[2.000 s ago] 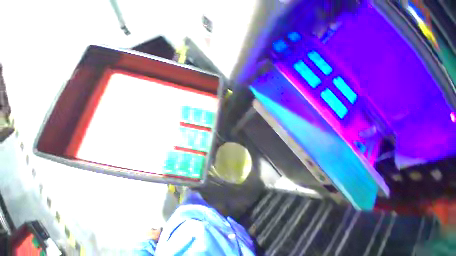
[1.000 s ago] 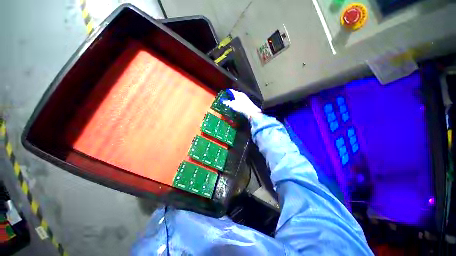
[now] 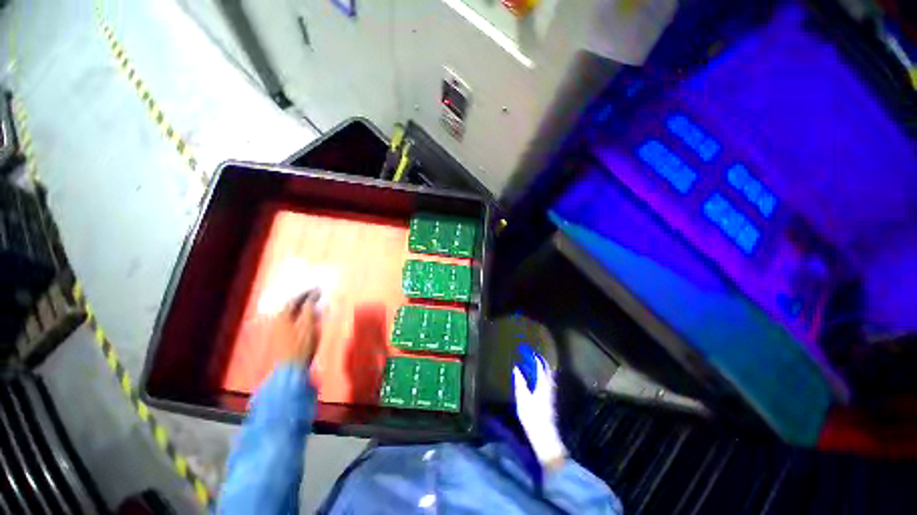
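Note:
Several green circuit board panels (image 3: pixel 430 329) lie in a column on the red liner (image 3: pixel 352 262), along the right side of the black tote (image 3: pixel 166 342). My left hand (image 3: pixel 298 332), blurred, is over the liner, left of the boards; a small dark patch shows at its fingertips. My right hand (image 3: pixel 537 402), in a white glove, is outside the tote at the lower right. Blue shows at its fingertips, but I cannot tell whether it is a covering or a held thing.
The purple-lit station (image 3: pixel 694 262) stands at the right with groups of blue-glowing boards (image 3: pixel 732 223). A grey cabinet (image 3: pixel 402 70) stands behind the tote. Another black tote (image 3: pixel 347 146) shows behind the first. Yellow-black tape (image 3: pixel 121 372) runs along the floor at the left.
My right hand has left the topmost board, which lies in the tote, and moved down outside the tote. My left hand has come into view over the liner. The view has turned.

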